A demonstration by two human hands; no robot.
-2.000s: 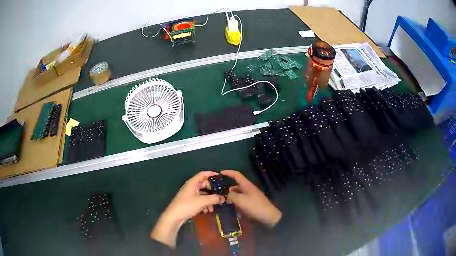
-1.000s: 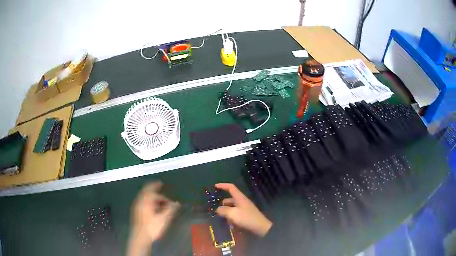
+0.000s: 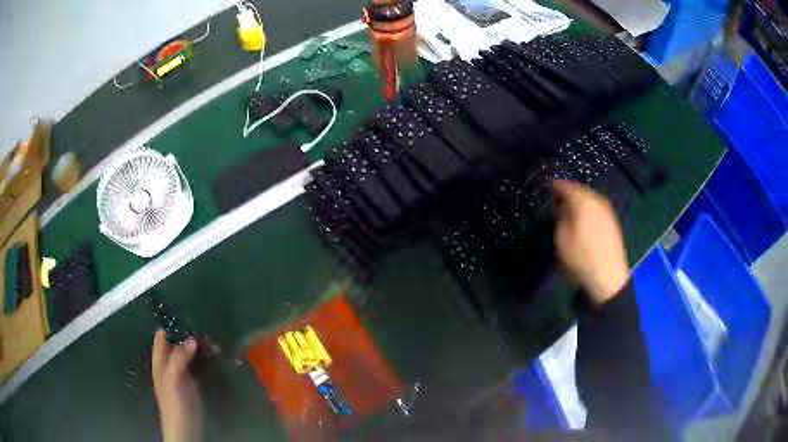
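Note:
My left hand (image 3: 177, 371) is at the lower left with its fingers on a black remote control (image 3: 169, 321) with small pale dots. My right hand (image 3: 589, 235) is over the near row of black remotes (image 3: 484, 246) at the right; it is blurred, and whether it grips one cannot be told. The yellow fixture (image 3: 304, 349) lies uncovered on the reddish-brown base board (image 3: 324, 367), with a blue strip with pale parts (image 3: 332, 397) below it.
A long row of overlapping black remotes (image 3: 432, 129) fills the right. A white fan (image 3: 144, 201), a dark flat box (image 3: 261, 176), a white cable and an orange-brown bottle (image 3: 391, 43) stand behind. Blue bins (image 3: 670, 319) are beside the bench at the right.
The view has swung right. The hands, earlier together at the fixture, are far apart: left hand at the lower left, right hand over the near row. The remote has left the fixture.

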